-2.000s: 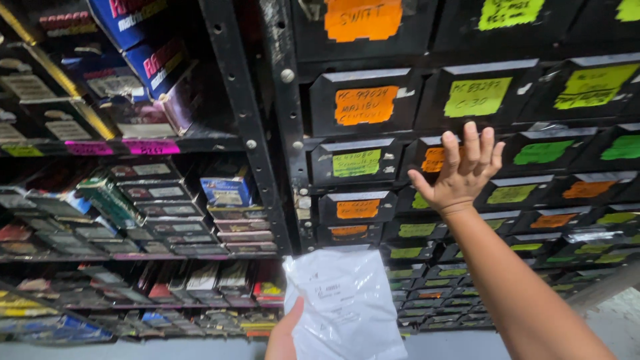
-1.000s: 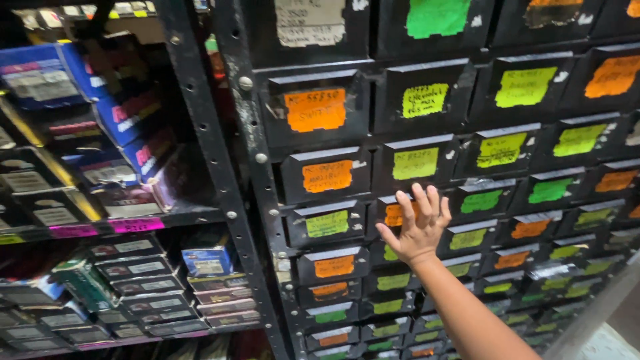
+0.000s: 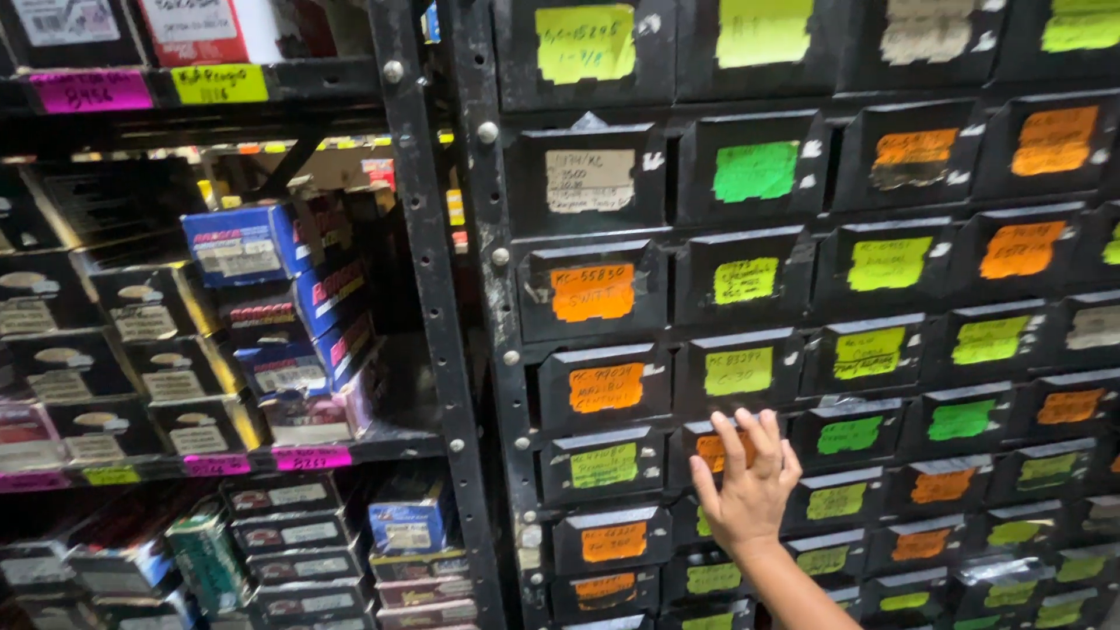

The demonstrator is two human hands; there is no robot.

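My right hand point(image 3: 748, 481) rests with spread fingers against the front of a black drawer with an orange label point(image 3: 713, 452), in a tall bank of small black drawers. Its fingertips reach the lower edge of the drawer above, which bears a yellow-green label point(image 3: 738, 371). Nothing is held in this hand. To its left is a drawer with a yellow-green handwritten label point(image 3: 604, 464), and to its right one with a green label point(image 3: 850, 435). My left hand is out of view.
A black perforated metal upright point(image 3: 499, 254) stands left of the drawers. Beyond it, black metal shelves point(image 3: 385, 448) hold stacked blue boxes point(image 3: 241, 247), black boxes point(image 3: 109, 437) and a green box point(image 3: 208, 556). Pink and yellow labels line the shelf edges.
The white plastic packet and the left hand seen at the bottom two seconds ago have left the view. The view has shifted up the drawers. My right hand still touches the same part of them.
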